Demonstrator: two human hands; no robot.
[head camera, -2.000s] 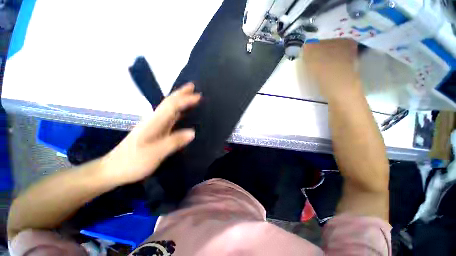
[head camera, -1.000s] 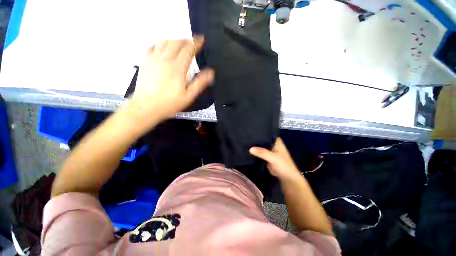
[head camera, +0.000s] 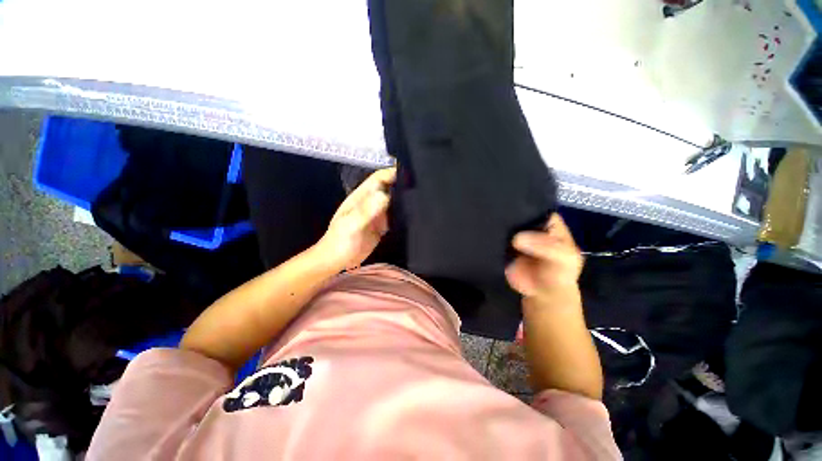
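Note:
A long black fabric panel (head camera: 460, 135) runs from the top edge of the view down over the table's front edge towards my body. My left hand (head camera: 362, 216) is closed on its left edge, just below the table edge. My right hand (head camera: 545, 257) grips its lower right corner, with the fingers bent over the cloth. The needle and presser foot are out of the picture.
The white table (head camera: 216, 54) has a silver-grey taped front edge (head camera: 207, 112). Thread snips (head camera: 707, 154) lie at its right. A blue bin (head camera: 77, 162) with dark pieces is below left. Black pieces with white edging (head camera: 658, 293) hang below right. A brown object (head camera: 787, 194) is far right.
My left hand has come down from the table onto the panel's left edge. My right hand has moved slightly right and up with the corner. The view has tilted down, so the machine head has left it.

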